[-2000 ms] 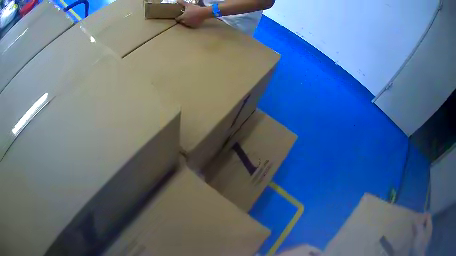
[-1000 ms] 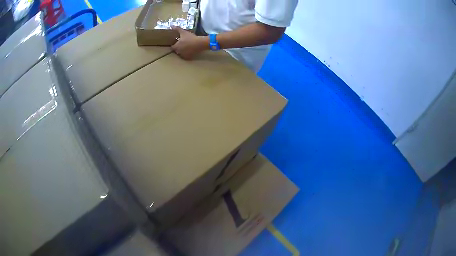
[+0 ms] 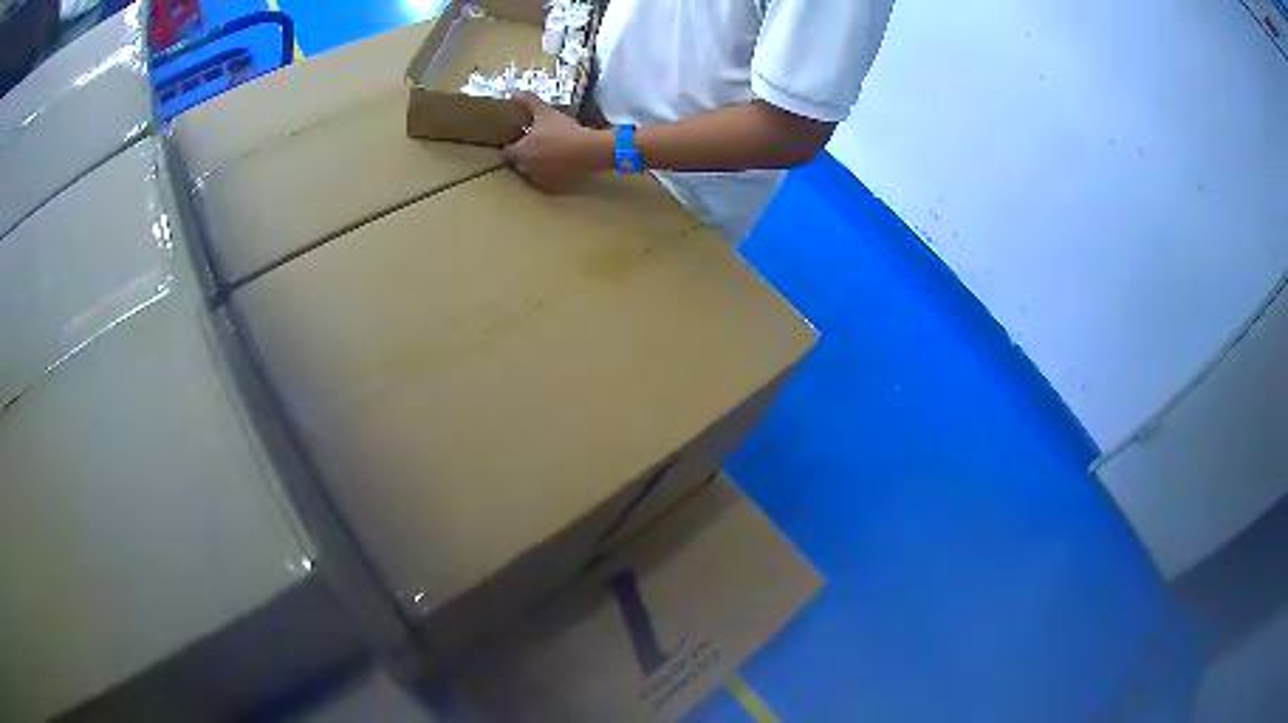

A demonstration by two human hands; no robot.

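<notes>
Neither of my hands shows in the picture. A large brown shipping carton (image 3: 523, 381) lies nearest in front of me, its top closed. Another closed carton (image 3: 304, 170) adjoins its far side. On the left stand cartons (image 3: 127, 494) with shiny clear tape along their edges. Below the middle carton a brown carton panel (image 3: 706, 607) with a dark slanted bar and small print sticks out over the floor. The lower edge of the left carton is dark and blurred.
A person in a white shirt (image 3: 692, 71) stands behind the cartons. Their hand with a blue wristband holds a shallow carton tray (image 3: 459, 120) of small white pieces. A blue floor (image 3: 918, 466) with a yellow line and a white wall (image 3: 1045, 184) lie right. A blue rail (image 3: 226, 28) shows top left.
The view has shifted, bringing more of the person and tray into sight. The blurred hands and the carton piece at the lower right two seconds ago are out of the picture.
</notes>
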